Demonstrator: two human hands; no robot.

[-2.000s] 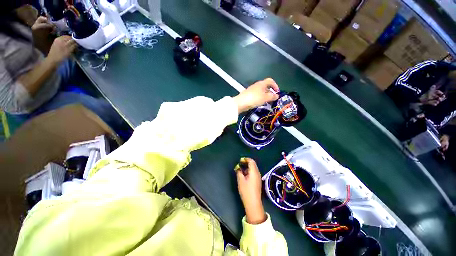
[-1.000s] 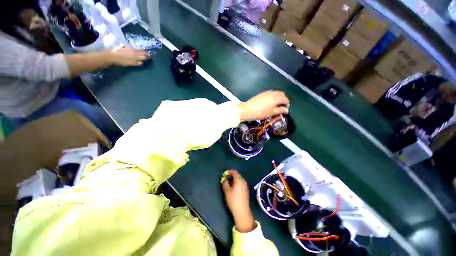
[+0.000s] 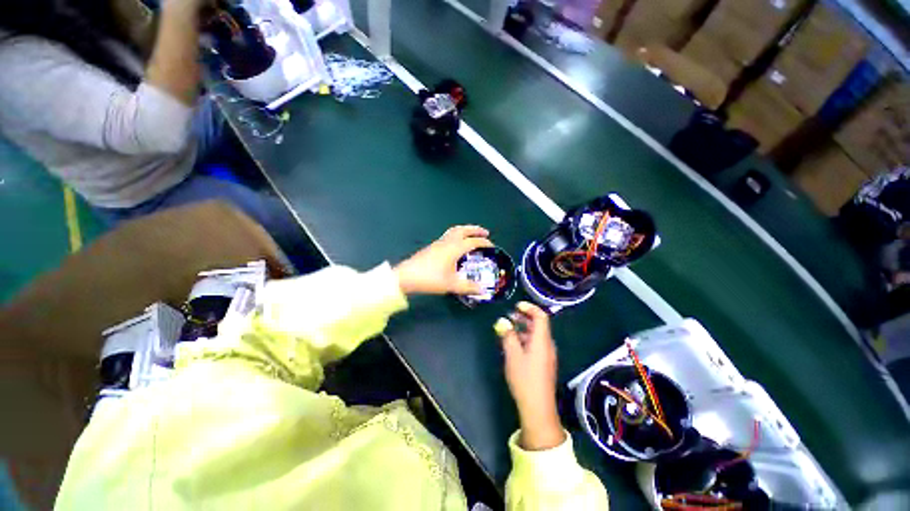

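My left hand [image 3: 444, 262] grips a loose black camera module [image 3: 483, 278] from its left side, low over the green bench; silvery parts show in its open face. Beside it stands a camera housing [image 3: 552, 282], touching another black module [image 3: 611, 232] with a silvery board and orange-red wires. My right hand [image 3: 534, 367] is below these, yellow covers on its fingertips. Its thumb and finger look apart, and nothing is clearly visible between them. Another white bracketed housing [image 3: 633, 401] stands at lower right with red and orange wires rising from its dark inside.
Another black module [image 3: 437, 122] stands near the white rail [image 3: 511, 175]. A further wired housing [image 3: 706, 479] is at lower right. At upper left are a seated person's sleeve [image 3: 110, 120], housings and tangled loops [image 3: 357, 77]. A brown carton [image 3: 225, 232] holds units beside me. Cartons [image 3: 733, 45] stand beyond the bench.
The view has shifted. My left hand has left the module at the nearest housing and now grips another black module to its left. My right hand is closer to them. The neighbour's arm has drawn back from the loops.
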